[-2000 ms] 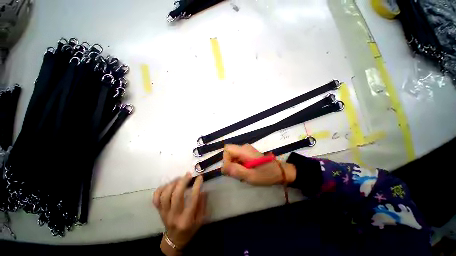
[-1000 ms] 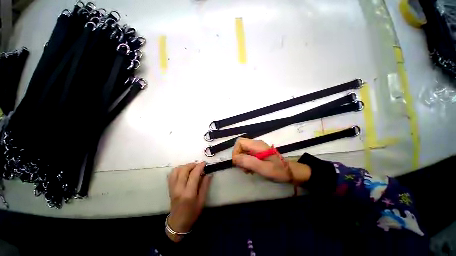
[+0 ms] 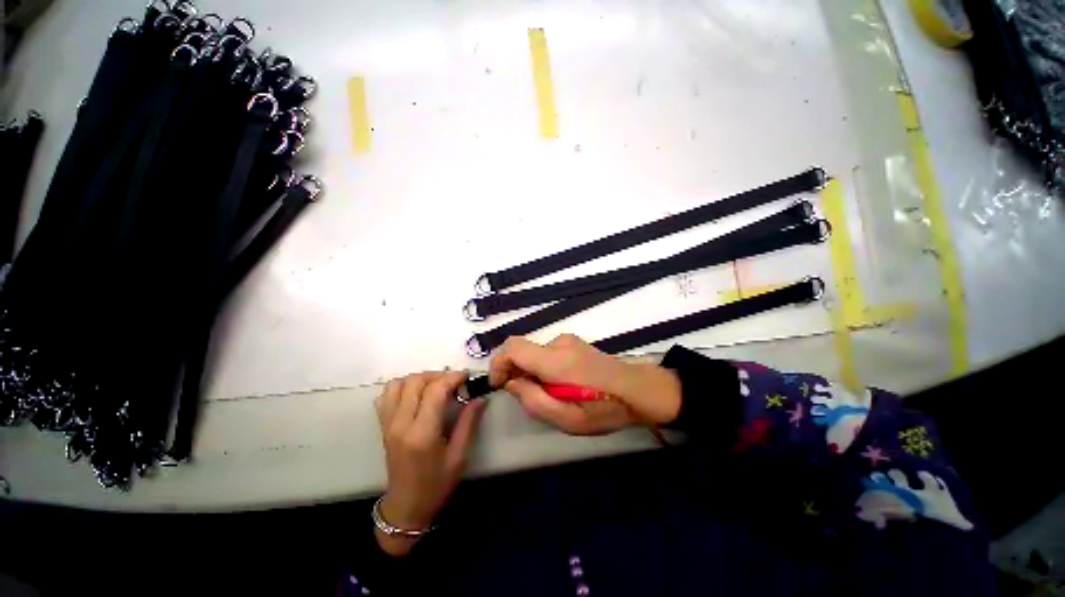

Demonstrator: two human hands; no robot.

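Observation:
A black strap (image 3: 704, 322) with a silver ring at each end lies on the white table near its front edge. My left hand (image 3: 418, 426) has its fingertips at the strap's left end, by the ring (image 3: 464, 392). My right hand (image 3: 569, 383) holds a red pen-like tool (image 3: 575, 393) and rests over the strap close to that end. The tool's tip is hidden by my fingers. A thin reddish cord trails from the tool at the wrist. Just beyond lie three more ringed straps (image 3: 654, 237), two of them crossing.
A thick pile of black ringed straps (image 3: 152, 210) lies at the left, with more at the far left edge. Yellow tape strips (image 3: 543, 82) are stuck on the table (image 3: 432, 175). A yellow tape roll (image 3: 941, 21) and dark straps (image 3: 1014, 88) are at the far right.
Compared with one second ago, my right hand has moved left along the strap, closer to my left hand. The ring at the left end now shows. The whole view has shifted slightly.

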